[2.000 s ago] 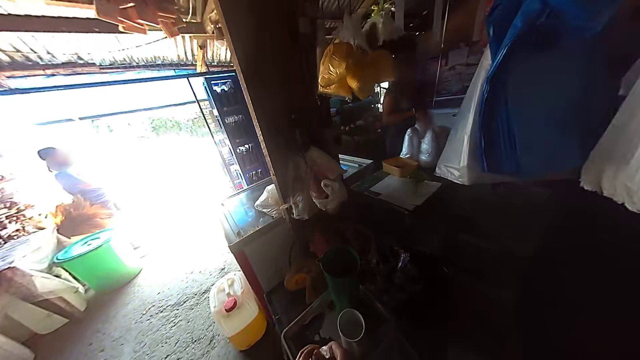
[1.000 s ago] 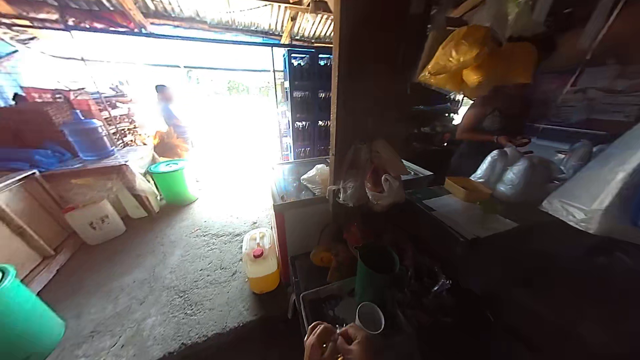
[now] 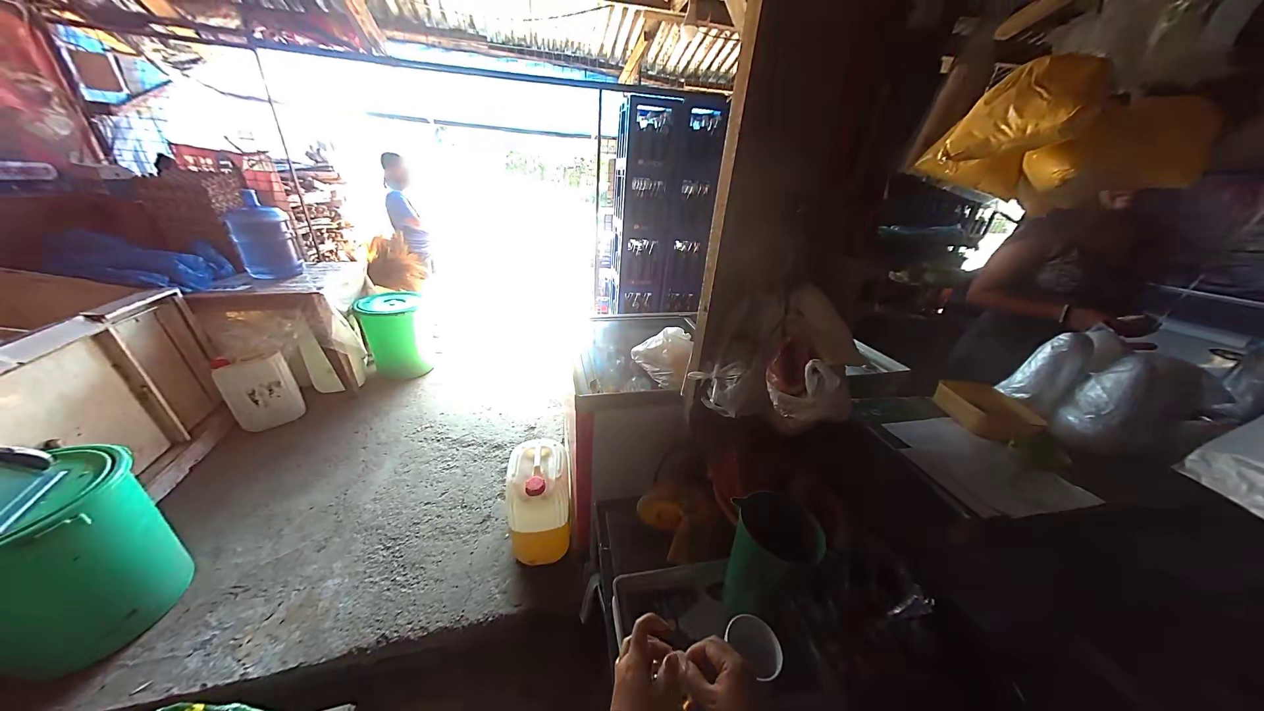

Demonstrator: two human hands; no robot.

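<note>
At the bottom of the head view, my left hand [image 3: 644, 664] and my right hand [image 3: 713, 675] meet with bent fingers pinched together. Whether a small thing is between the fingertips cannot be made out. Just right of the hands is a white plastic cup [image 3: 754, 647], its rim facing up. Behind it stands a dark green pitcher [image 3: 775, 553] at the edge of a pale-rimmed tray [image 3: 624, 592]. Shadow hides most of what lies right of the pitcher.
A jerrycan with yellow liquid [image 3: 538, 504] stands on the concrete floor, left of a glass-topped case [image 3: 632, 385]. Green lidded buckets [image 3: 89, 563] are at left. Right, a yellow container [image 3: 987, 410] and filled plastic bags [image 3: 1116, 390] lie near another person [image 3: 1047, 267]. Someone stands outside [image 3: 403, 207].
The view has swung left, showing more of the floor and the left side. Both my hands now show together beside the cup; two seconds ago only part of a hand showed there.
</note>
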